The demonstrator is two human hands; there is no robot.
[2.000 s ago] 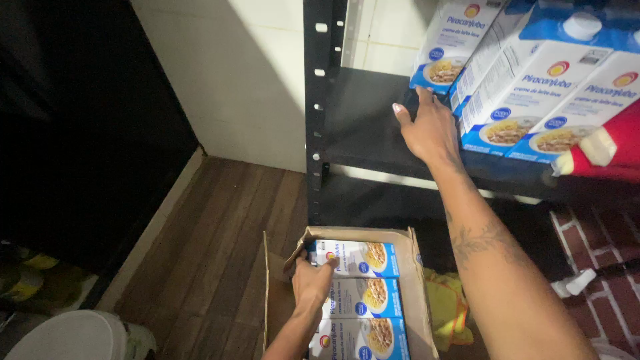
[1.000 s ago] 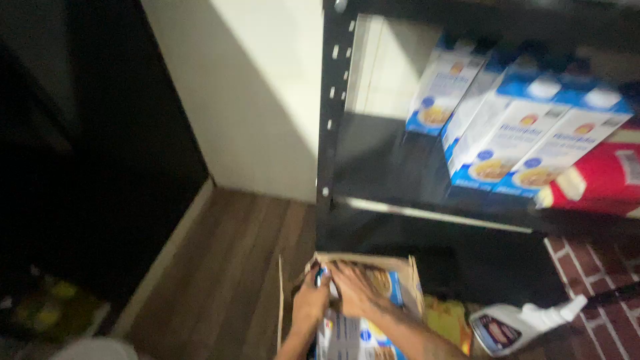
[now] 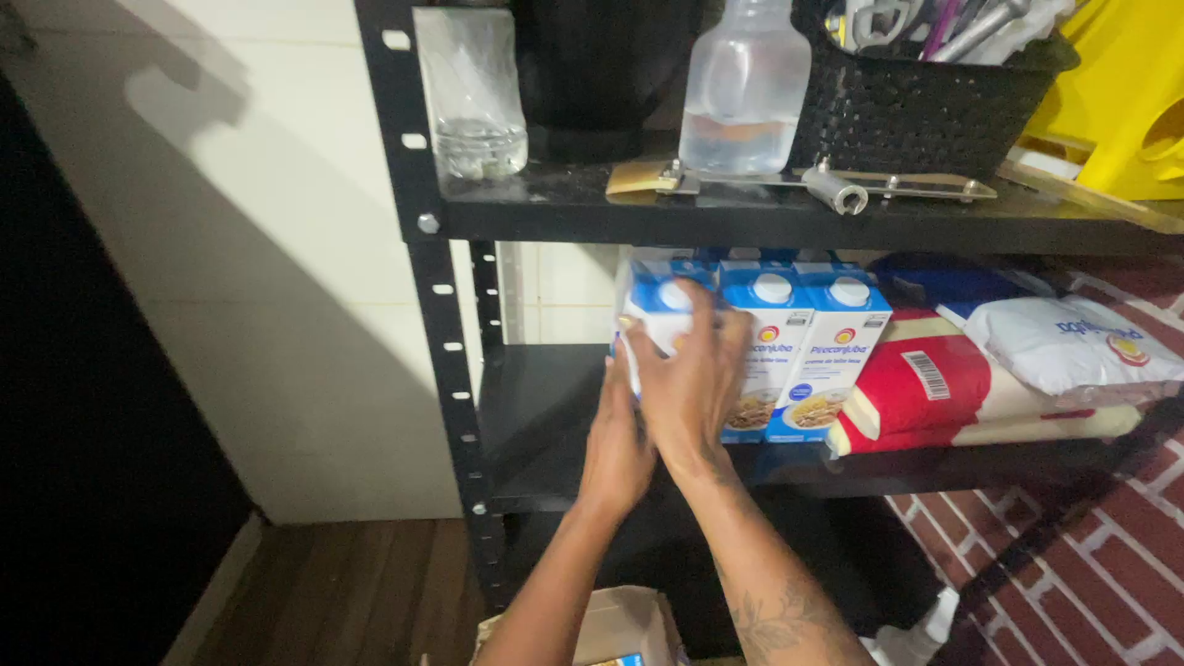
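Observation:
Both hands are around a blue and white cream carton [image 3: 661, 301] at the left end of a row on the black metal shelf. My right hand [image 3: 698, 370] grips its front and upper side, fingers near the white cap. My left hand [image 3: 618, 430] presses along its left side, partly hidden. Directly to the right stand matching upright cartons [image 3: 828, 356], with more behind them. Below my forearms, a cardboard box [image 3: 629, 620] shows one flap and a bit of a blue carton.
Red and cream packages [image 3: 925, 379] and a white bag [image 3: 1082, 342] lie right of the cartons. The upper shelf's edge [image 3: 786, 227] runs above my hands, holding a clear plastic bottle [image 3: 745, 102], a metal tool and a black basket [image 3: 925, 111]. A perforated upright [image 3: 444, 305] stands left.
Both hands have moved from the cardboard box up to the shelf, where they now hold a carton beside the row. The view has shifted to take in the upper shelf.

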